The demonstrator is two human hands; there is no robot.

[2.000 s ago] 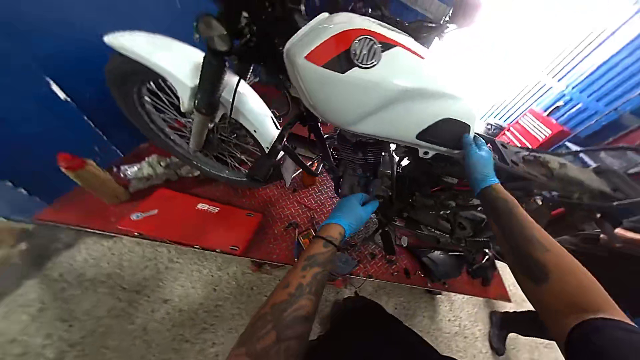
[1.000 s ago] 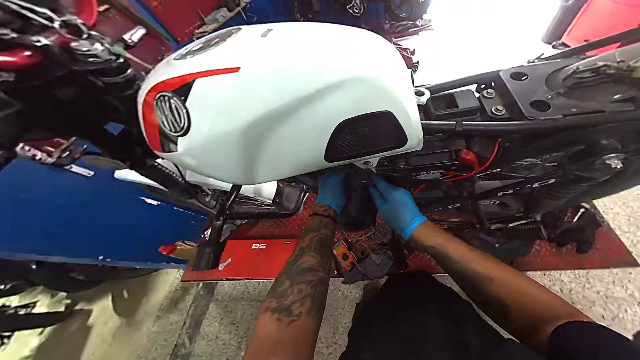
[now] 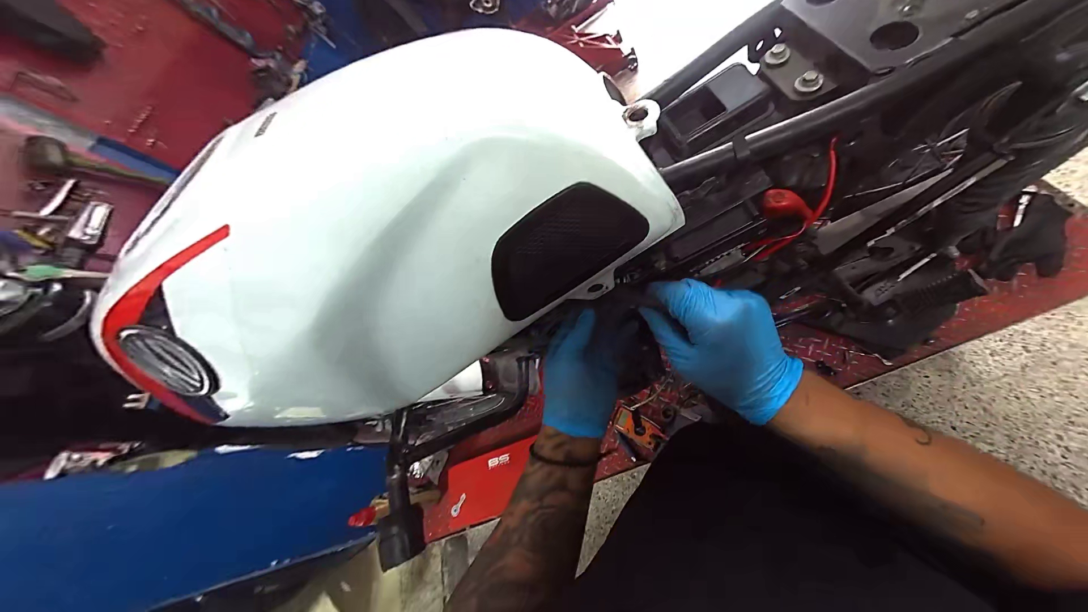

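A white motorcycle fuel tank (image 3: 382, 212) with a red stripe and a black side pad (image 3: 569, 251) fills the middle of the view. Below the pad, my left hand (image 3: 582, 374), in a blue glove, reaches up against a dark part (image 3: 629, 340) under the tank's lower edge; its fingertips are partly hidden. My right hand (image 3: 718, 344), gloved too, is at the other side of that dark part, thumb and forefinger bent close together at its upper end. Whether either hand grips it is unclear. The tank's rear mounting tab (image 3: 642, 117) sits above the black frame tube (image 3: 799, 127).
A red wire (image 3: 829, 183) with a red terminal cover runs along the frame at the right. Beneath are the red tread-plate platform (image 3: 1011, 314), a red case (image 3: 484, 480) and an orange item (image 3: 637, 429). Tools lie on a red surface at the left.
My right hand has left the tank's rear edge, where it was two seconds ago, and is beside my left hand below the side pad. The view has come much closer to the tank.
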